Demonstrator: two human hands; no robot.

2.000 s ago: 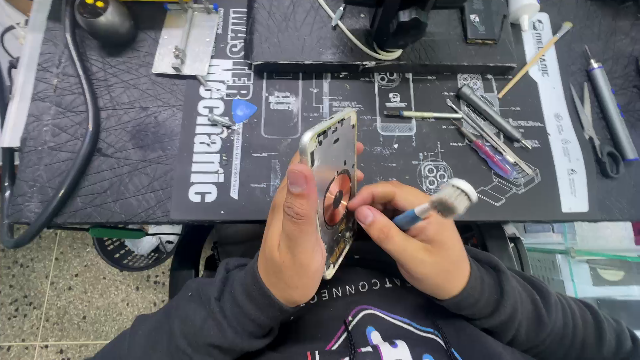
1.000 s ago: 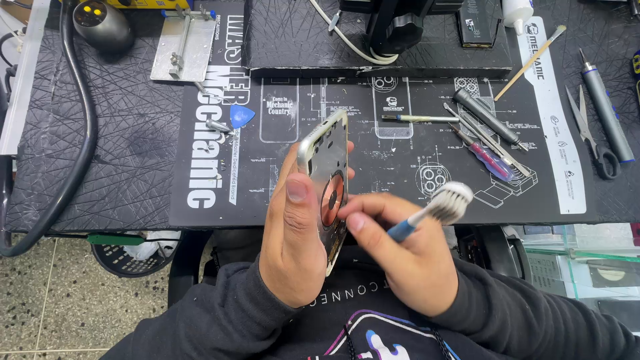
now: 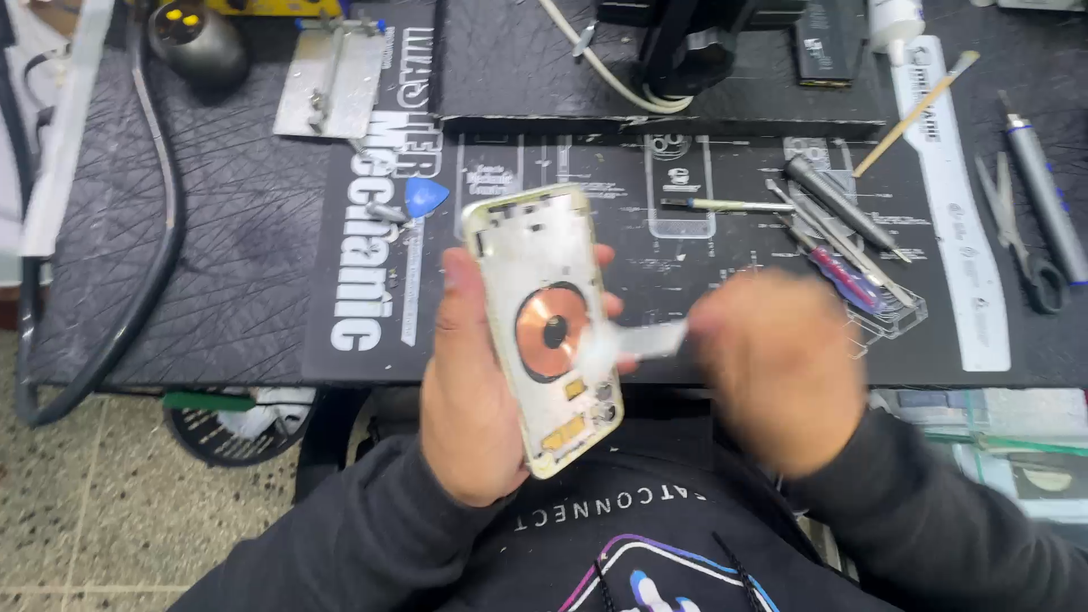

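Note:
My left hand (image 3: 476, 391) grips a smartphone housing (image 3: 531, 246) by its long edges, its inner side facing up toward the camera. A round copper wireless charging coil (image 3: 535, 327) lies in the housing's middle, with small gold-coloured patches and camera rings near the lower end. Blurred by motion, my right hand (image 3: 782, 365) is closed around a brush (image 3: 650, 340). The brush's white bristle head is over the coil's right side and the housing's right edge; whether it touches cannot be told.
A black work mat (image 3: 595, 357) carries a blue plastic pick (image 3: 425, 197), tweezers and screwdrivers (image 3: 850, 208), and a wooden-handled brush (image 3: 914, 115). Scissors (image 3: 1020, 229) and a grey pen-shaped tool (image 3: 1045, 195) lie at right. A black raised stand (image 3: 544, 85) spans the back; a thick cable (image 3: 170, 212) curves at left.
The housing has turned from nearly edge-on to show its inner face. My right hand has moved right, and the brush head now points left at the housing instead of away from it.

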